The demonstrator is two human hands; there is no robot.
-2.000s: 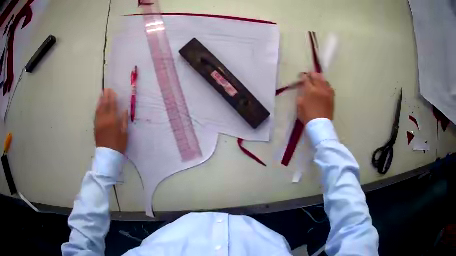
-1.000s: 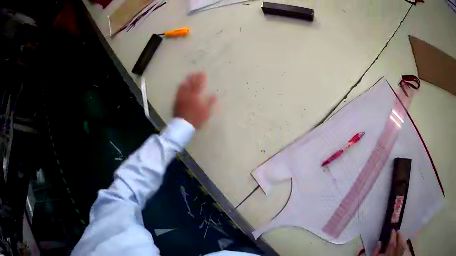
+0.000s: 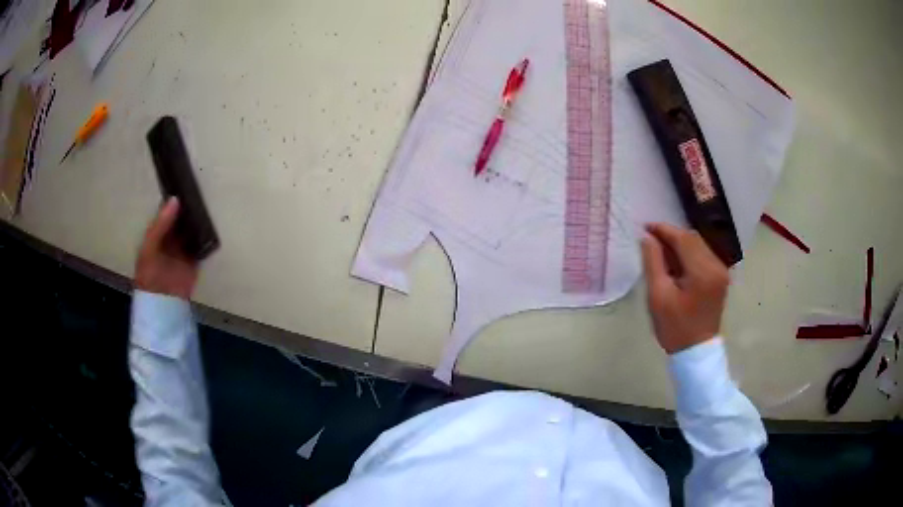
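A white paper pattern [image 3: 515, 233] with a curved cut-out lies on the table, with dark red fabric along its upper right edge. A pinkish clear ruler [image 3: 586, 149], a red and clear pen [image 3: 501, 117] and a labelled dark weight [image 3: 683, 158] lie on it. My left hand [image 3: 168, 255] holds the near end of a plain dark weight [image 3: 181, 188], left of the pattern. My right hand [image 3: 687, 287] is over the pattern's lower right part with curled fingers, beside the labelled weight's near end. No object shows in it.
An orange-handled awl [image 3: 87, 131] lies at far left, near a tan board [image 3: 20, 139] and scraps. Shears [image 3: 853, 371] lie at the right edge, partly cut off. Maroon strips [image 3: 832, 331] lie beside them. The table's metal edge [image 3: 259, 335] curves along the near side.
My left hand has taken hold of the plain dark weight, which lay by the awl. The view has swung back right. My right hand, earlier among the maroon strips, is now beside the labelled weight.
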